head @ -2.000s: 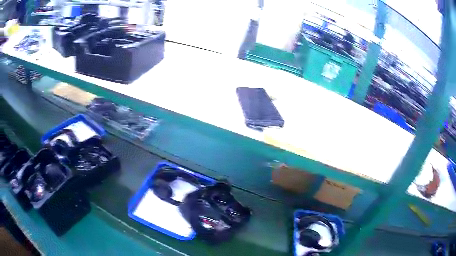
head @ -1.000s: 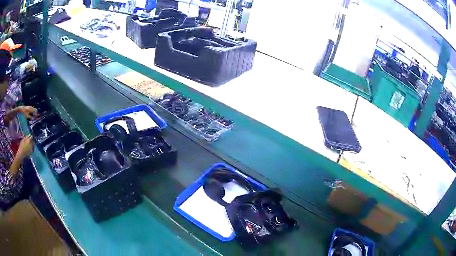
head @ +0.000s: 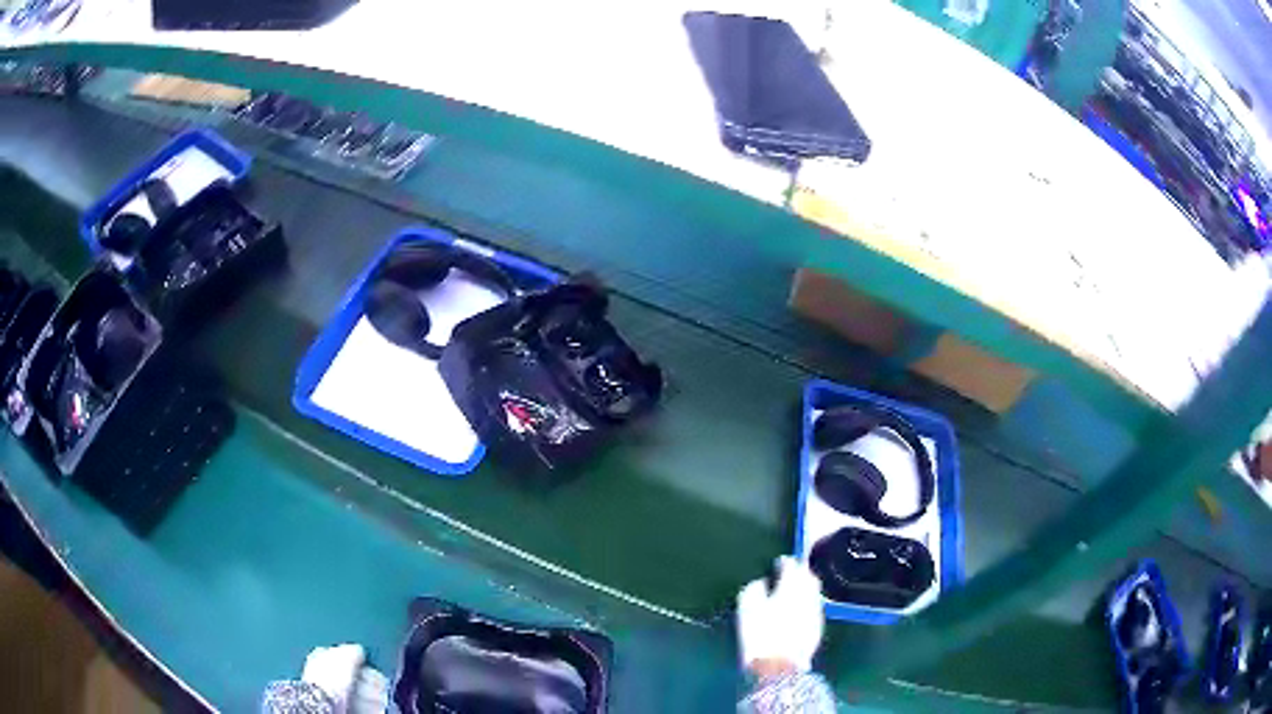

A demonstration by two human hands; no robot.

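My left hand (head: 346,678), white-gloved, is at the bottom edge, just left of a black inner tray (head: 505,675) that the edge cuts off. Whether it grips the tray is unclear. My right hand (head: 781,615), also gloved, is at the lower left corner of a blue tray (head: 954,505); its grip is unclear. In that blue tray, black headphones (head: 854,483) lie above a glossy black oval unit (head: 873,566). A middle blue tray (head: 318,366) holds headphones (head: 405,314), with a filled black insert (head: 551,377) overlapping its right side.
At left, filled black inserts (head: 105,349) stand near another blue tray (head: 98,209). A black slab (head: 774,87) lies on the white shelf (head: 963,181). Brown cartons (head: 914,342) sit beneath it. A green post (head: 1116,453) crosses at right. More blue trays (head: 1147,628) are at lower right.
The view has shifted down and right along the line. Both my gloved hands and the black tray at the bottom have come into view. The right-hand blue tray now shows fully.
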